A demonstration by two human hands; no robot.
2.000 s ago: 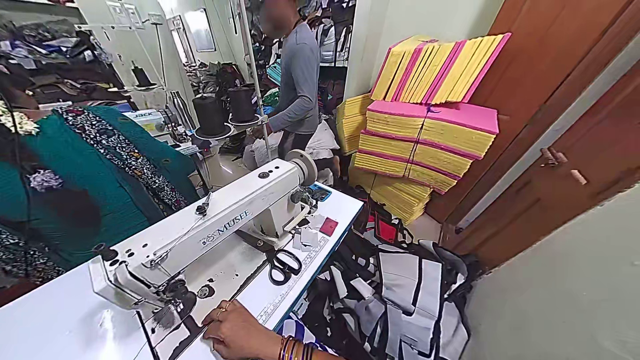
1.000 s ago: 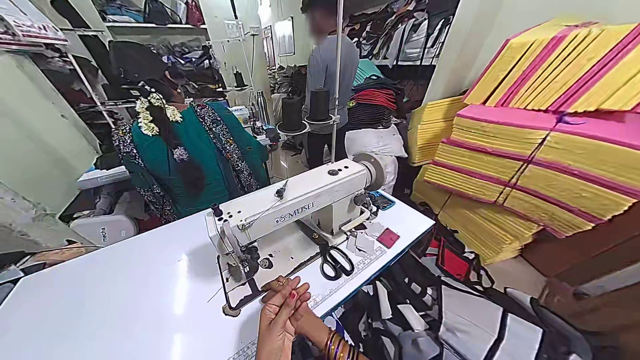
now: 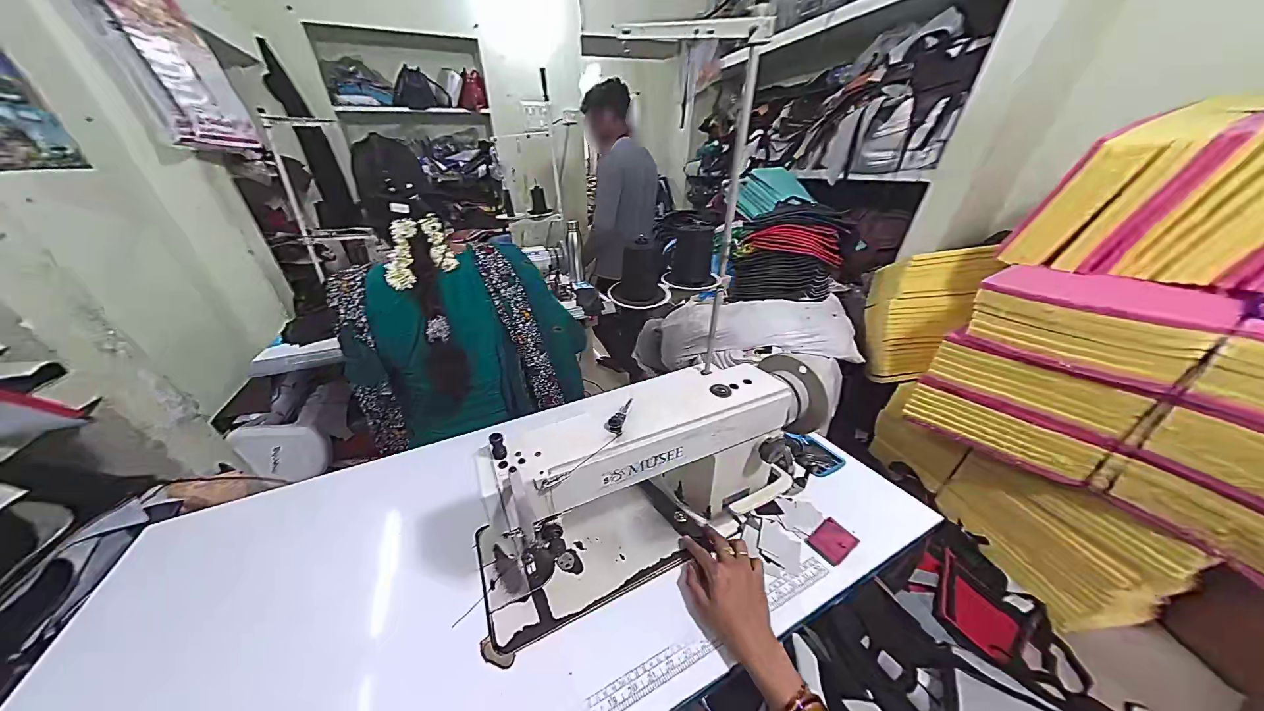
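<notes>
My right hand (image 3: 733,592), with bangles at the wrist, reaches in from the lower right. Its fingers are closed over the handles of black-handled scissors (image 3: 679,515), which are hidden beneath them. The scissors' blades lie under the arm of a white sewing machine (image 3: 647,459) on a white table (image 3: 276,592). Scraps of pale material (image 3: 780,543) and a dark red square piece (image 3: 832,541) lie just right of my hand. A printed ruler scale (image 3: 652,681) runs along the table's near edge. My left hand is out of view.
Tied stacks of yellow and pink sheets (image 3: 1076,395) stand at the right. Black, grey and red bag pieces (image 3: 978,602) lie below the table's right edge. Beyond the table, one person (image 3: 464,336) sits facing away; another (image 3: 622,197) stands farther back. Thread cones (image 3: 691,257) stand behind the machine.
My hands were together in front of the machine a second ago; now my right hand is on the scissors' handles and my left is out of view. The view has swung left.
</notes>
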